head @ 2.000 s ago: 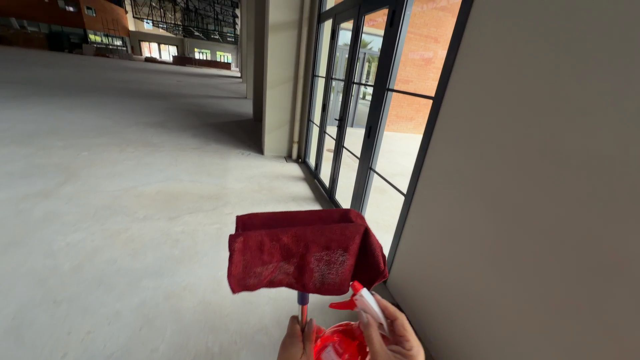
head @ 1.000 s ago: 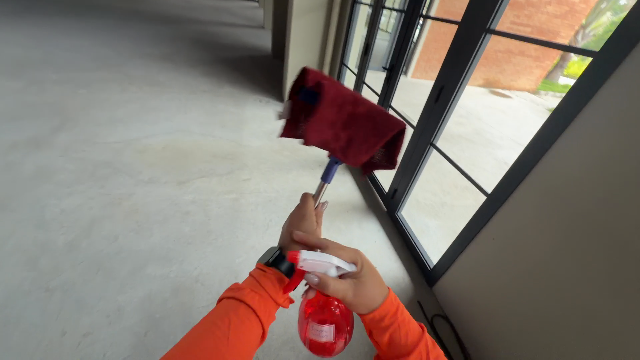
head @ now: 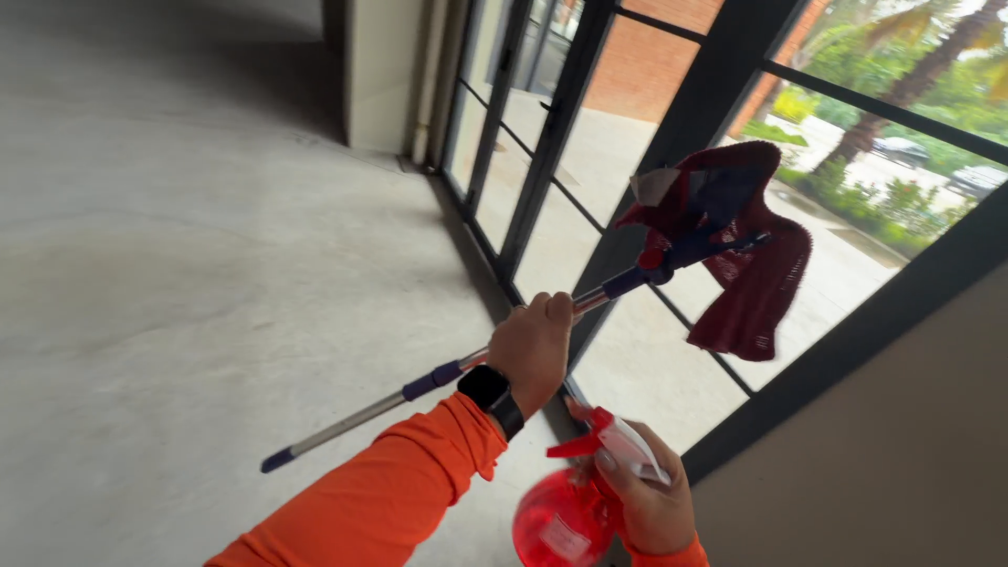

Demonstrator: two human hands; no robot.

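Observation:
My left hand [head: 532,346], with a black watch at the wrist, is closed around the metal pole of a flat mop [head: 346,425]. The pole runs from low left up to a dark blue mop head at the right, over which a dark red cloth [head: 760,291] is draped. The cloth hangs in front of the glass door panes; whether it touches them I cannot tell. Lower down, my right hand [head: 650,488] grips a red spray bottle [head: 563,520] by its neck, just under the white and red trigger head. The bottle bears a small label.
Dark-framed glass doors [head: 520,150] stand ahead and to the right, with paving, plants and parked cars outside. A pale column with a pipe [head: 421,94] is beyond them. Concrete floor [head: 157,315] lies to the left, and a plain wall [head: 890,441] is at lower right.
The mop head and its cloth have swung to the right, now in front of the door glass, and the pole is tilted low to the left. The view has turned right toward the doors.

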